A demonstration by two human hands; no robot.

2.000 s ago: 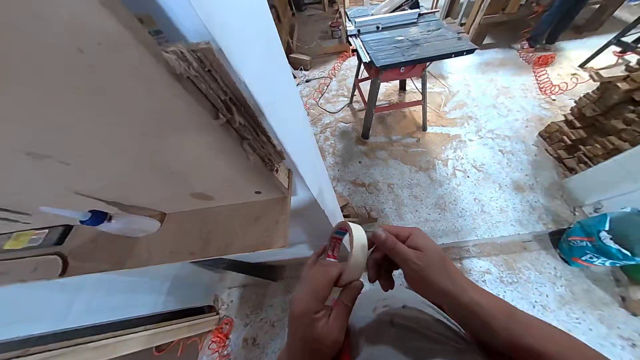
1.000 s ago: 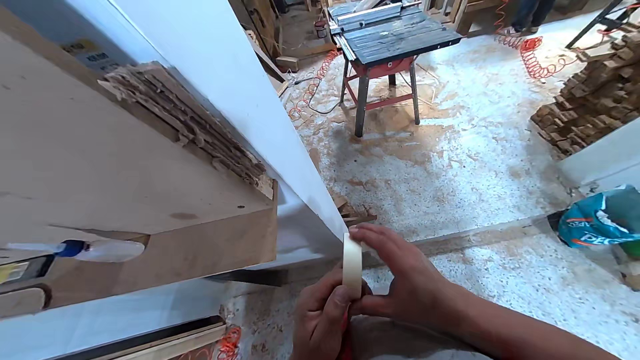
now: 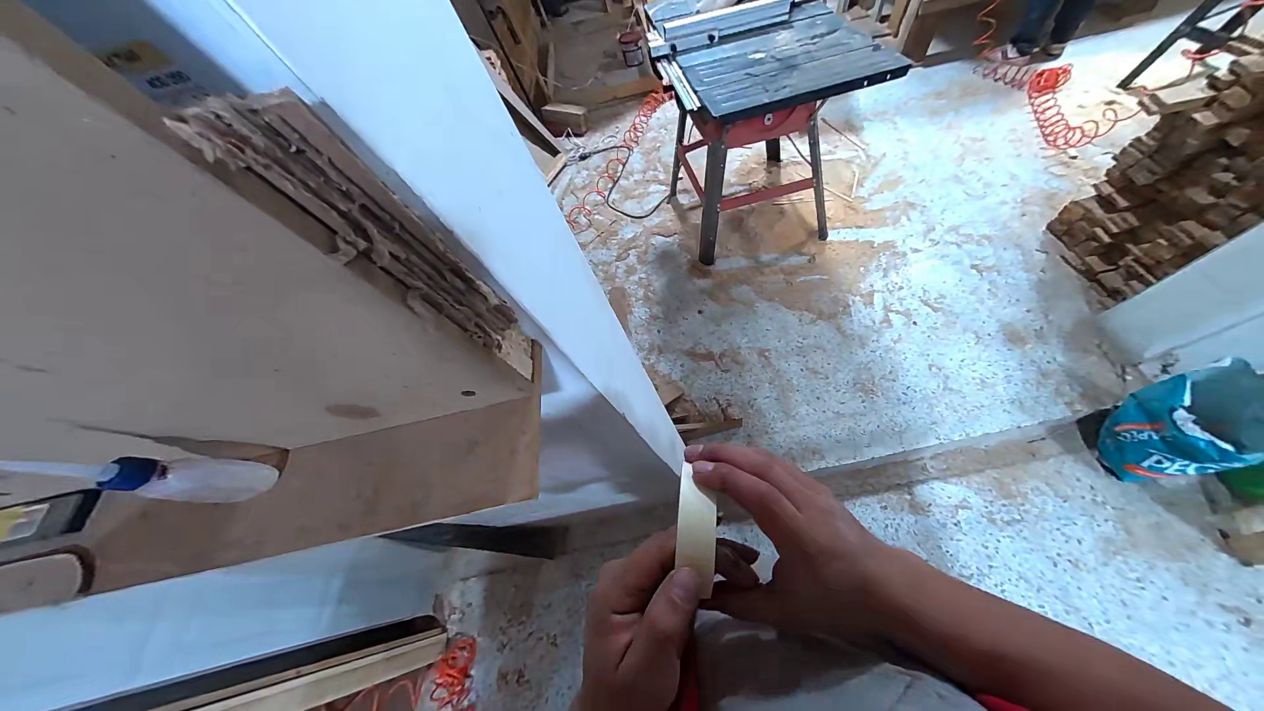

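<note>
A roll of pale masking tape stands edge-on at the lower centre. My left hand grips its lower part, with the thumb on the outer face. My right hand is at the roll's right side; its index fingertip touches the top edge, and its lower fingers are near the bottom, partly hidden. To the left, a wooden workbench top holds a stack of splintered wood strips and a clear plastic bottle with a blue collar.
A table saw stands ahead on the dusty floor. A person's legs are beyond, near coiled orange air hoses. Piled wood blocks and a teal plastic bag lie to the right. A white wall edge is just ahead of the tape.
The roll has turned from showing its open core to edge-on. My right hand's fingers have gone from pinching beside the roll to reaching its top edge.
</note>
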